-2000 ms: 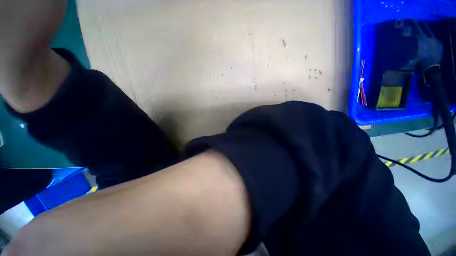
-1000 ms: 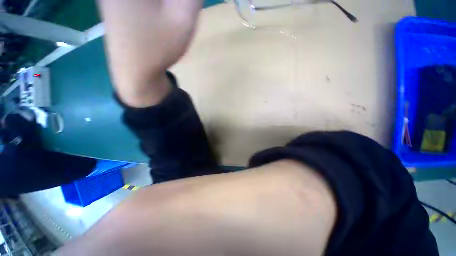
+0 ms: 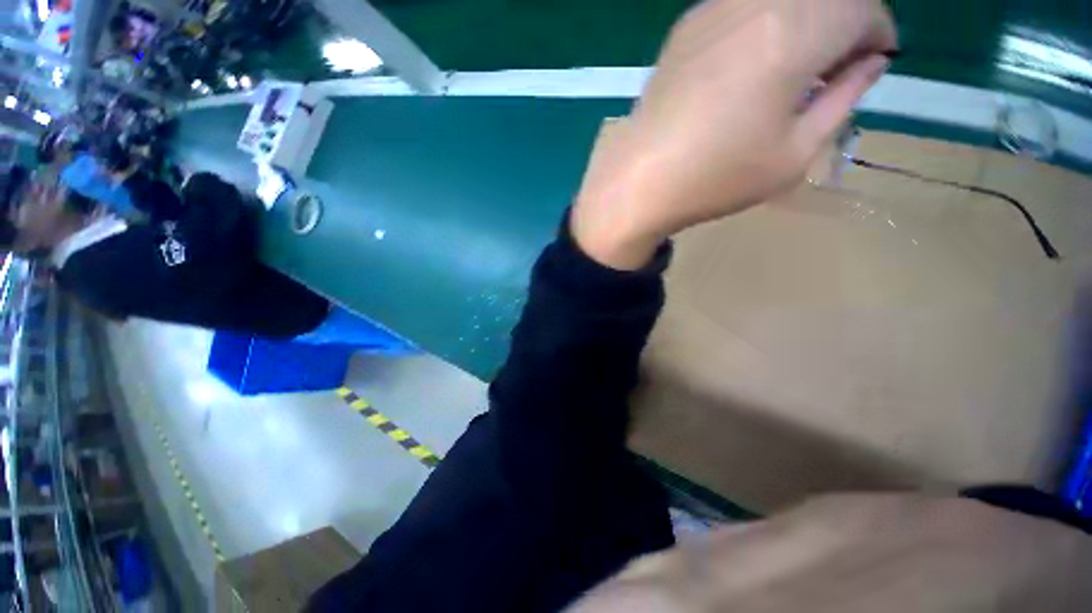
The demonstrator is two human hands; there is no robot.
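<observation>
Eyeglasses (image 3: 958, 183) with a thin dark temple rest on the tan board (image 3: 826, 335), partly hidden behind my left hand. A thin silvery strand (image 3: 886, 219) lies beside them. My left hand (image 3: 766, 108), bare in a black sleeve, is raised over the board's far left part. Its fingers are curled and the thumb is near them. A small dark spot shows at the fingertips, but I cannot tell if it is something held. Blurred bare skin of my right arm crosses the bottom edge; the right hand itself is not visible.
A white box (image 3: 285, 126) and a pale ring (image 3: 307, 213) stand on the green bench (image 3: 419, 204). A person in dark clothes (image 3: 180, 258) sits at left beside a blue bin (image 3: 275, 363). A cardboard box (image 3: 287, 572) is at lower left. A blue tray edge (image 3: 1081, 461) shows at right.
The view has swung left and up, bringing in more bench and the neighbouring person. My left hand now appears farther right, in front of the eyeglasses. The blue tray has nearly left the picture.
</observation>
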